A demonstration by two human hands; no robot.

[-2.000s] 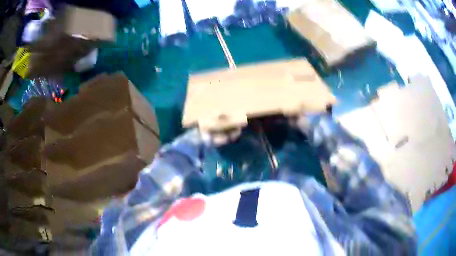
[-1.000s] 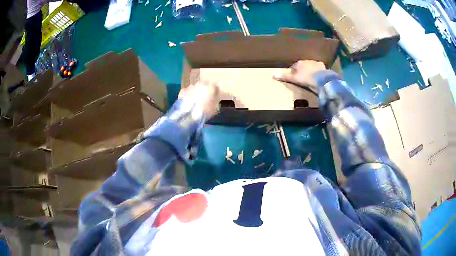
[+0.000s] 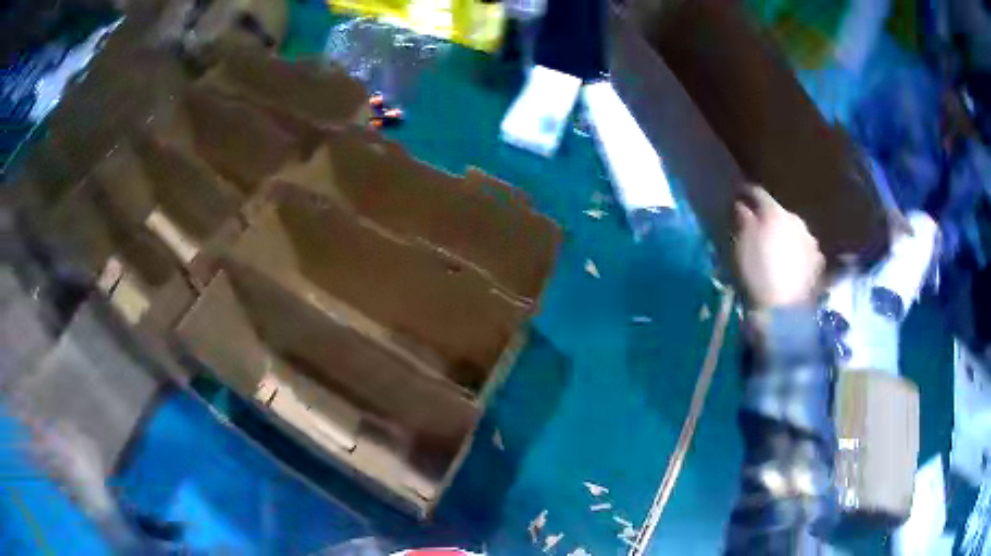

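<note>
My right hand (image 3: 777,250), blurred, grips the near edge of a folded brown carton (image 3: 777,119). The carton is a long dark trough, slanted at the upper right and cut off by the top edge. Its far end is out of the picture. My left hand is not seen. Rows of open brown boxes (image 3: 375,288) stand close together at the left, with their open troughs facing up.
Small cardboard scraps (image 3: 596,494) lie on the green table (image 3: 598,380). A closed taped carton (image 3: 875,445) is at the right. White rolls (image 3: 630,158) lie at the far side, others by the carton. A yellow crate (image 3: 456,22) is beyond. A pale seam crosses the table.
The view has swung left. The carton is now held at the upper right by my right hand, away from its earlier place in front of me. My left hand has gone out of view.
</note>
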